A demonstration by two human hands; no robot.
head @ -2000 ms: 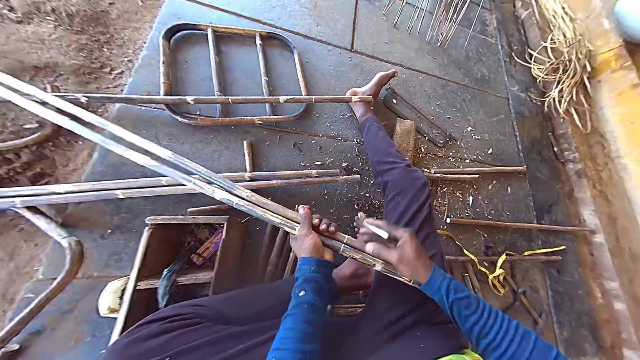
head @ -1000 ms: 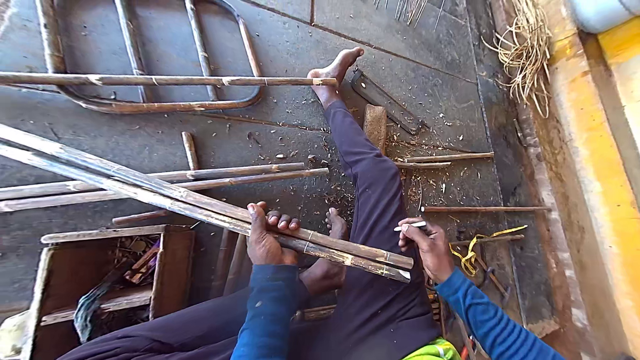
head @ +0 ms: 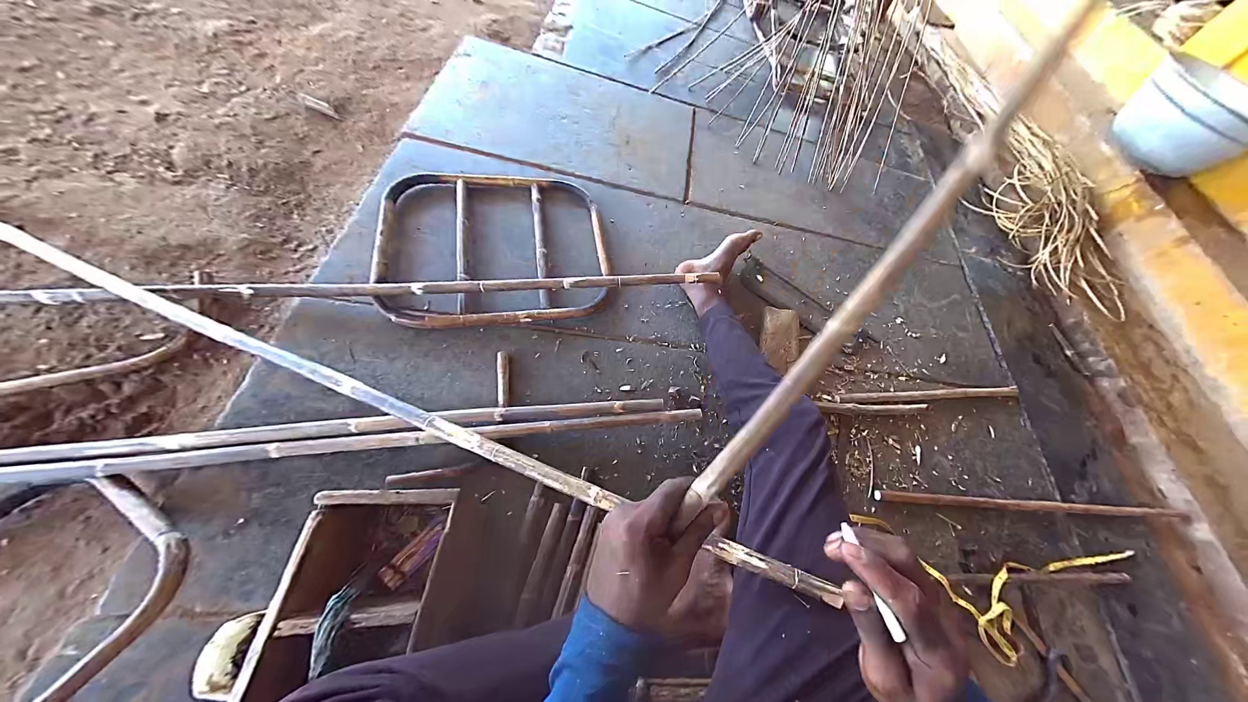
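Note:
My left hand point(head: 655, 561) is closed around two cane poles that cross in its grip. One long cane pole point(head: 361, 388) runs from the upper left down past the hand, its end near my right hand. The other cane pole point(head: 858, 302) slants up to the upper right and is blurred. My right hand point(head: 902, 609) pinches a short white stick, perhaps chalk point(head: 873, 585), just right of the lower pole's end. A bent cane frame with two crossbars point(head: 461, 244) lies on the slabs, with another pole point(head: 507, 285) across it, reaching my foot.
Two poles point(head: 341, 429) lie at left above a wooden box point(head: 331, 498) holding odds and ends. At right are a dark-framed saw point(head: 799, 302), a wooden block point(head: 780, 336), short sticks point(head: 1033, 504) and a yellow tape point(head: 994, 614). Thin rods point(head: 829, 88), cane strips point(head: 1048, 195) and a bucket point(head: 1185, 112) stand or lie beyond.
The two poles lay side by side in my left hand; now they cross, one swung up to the upper right. My right hand keeps the white stick. The view has shifted.

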